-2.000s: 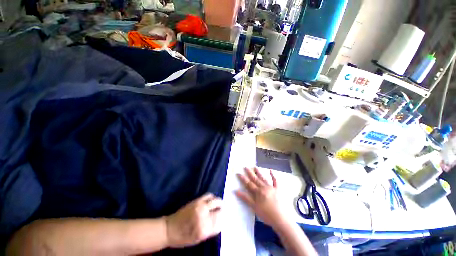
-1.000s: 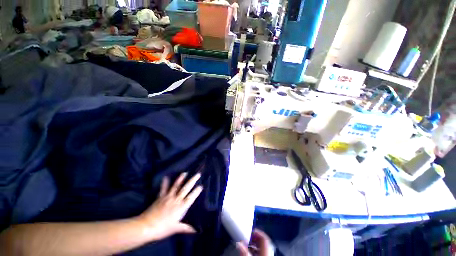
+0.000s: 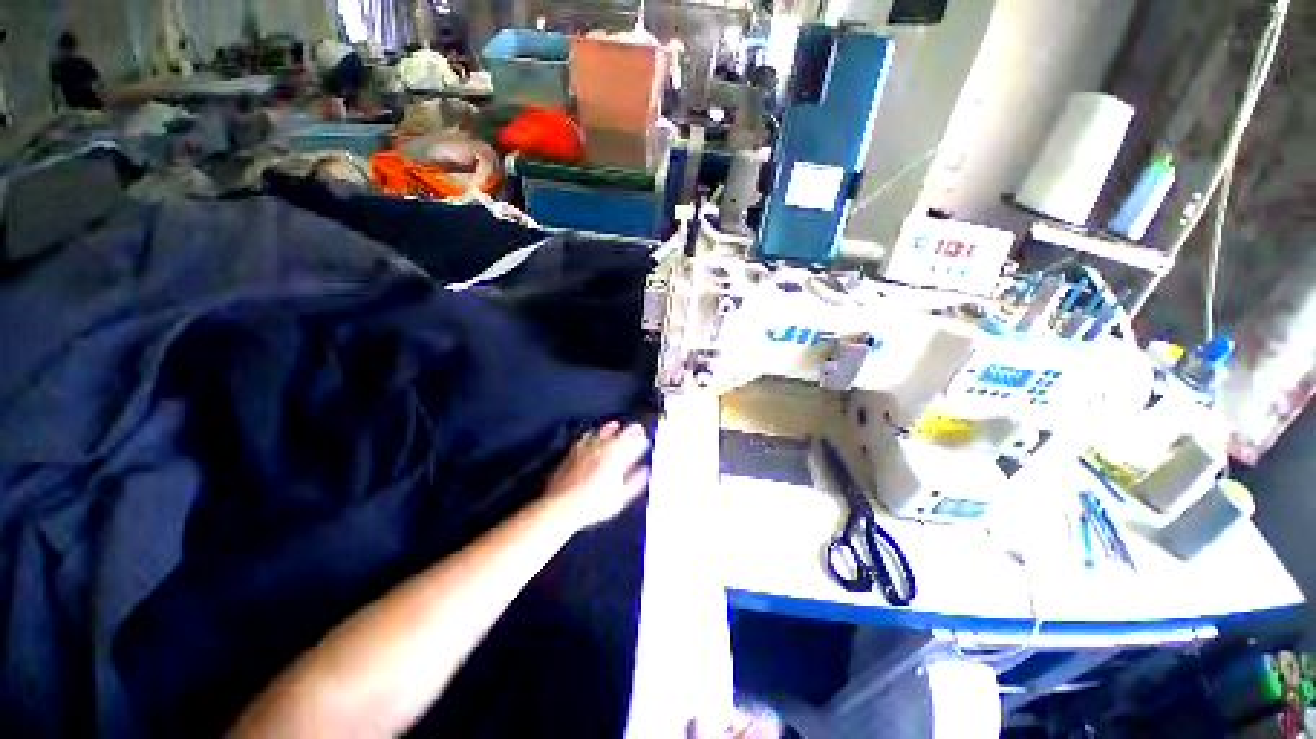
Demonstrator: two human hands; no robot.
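Observation:
The dark navy fabric panel (image 3: 361,419) fills the left side. A white strip (image 3: 681,563) runs along its right edge, from the needle area (image 3: 686,368) down to the bottom of the picture. My left hand (image 3: 603,474) rests on the navy fabric beside the strip, fingers bent near its edge; whether it pinches cloth cannot be told. My right hand (image 3: 736,722) is blurred and cut off by the bottom edge, at the lower end of the strip; its grip cannot be told. The white sewing machine (image 3: 808,339) stands behind.
Black-handled scissors (image 3: 866,541) lie on the white table (image 3: 981,578), right of the needle. Thin blue tools (image 3: 1104,531) and a grey box (image 3: 1205,517) are at table right. A white roll (image 3: 964,700) hangs below. A thread cone (image 3: 1075,156) stands upper right; bins stand behind.
My left hand left the strip's side, spread on the fabric, then moved forward towards the needle. My right hand went from flat on the strip down to the bottom edge. The view shifted slightly.

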